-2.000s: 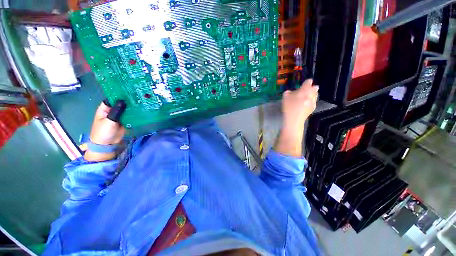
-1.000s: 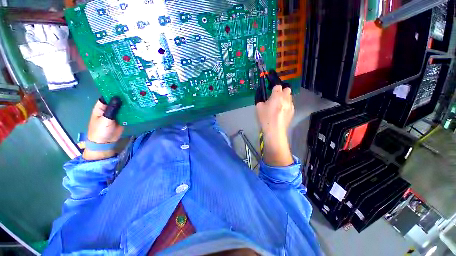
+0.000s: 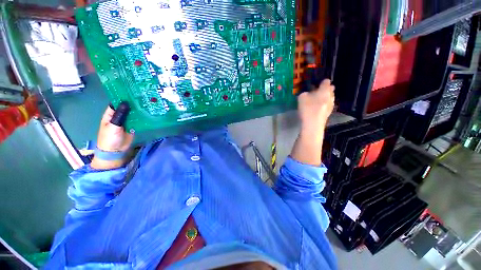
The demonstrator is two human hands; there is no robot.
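Note:
A large green printed circuit board (image 3: pixel 211 100) lies in front of me, with silvery pads and small red and dark dots. My left hand (image 3: pixel 114 133) grips its near left corner, a black finger cot on top of the board and a light blue band at the wrist. My right hand (image 3: pixel 316 103) is just beyond the board's right edge. It is blurred and closed around the diagonal cutters (image 3: pixel 311 66), whose dark, orange-tinged shape shows blurred above the fingers. The cutter jaws are not clear.
An orange slotted rack (image 3: pixel 300 47) shows behind the board's right edge. White gloves (image 3: pixel 55 55) lie at the left on the green surface. A red-wrapped bar (image 3: pixel 16 120) crosses the far left. Black racks (image 3: pixel 369 195) and a black-framed red bin (image 3: pixel 393 79) stand at the right.
My right hand with the cutters first moved in over the board's right part, then back out to the right, off its edge. My left hand stays at the left corner.

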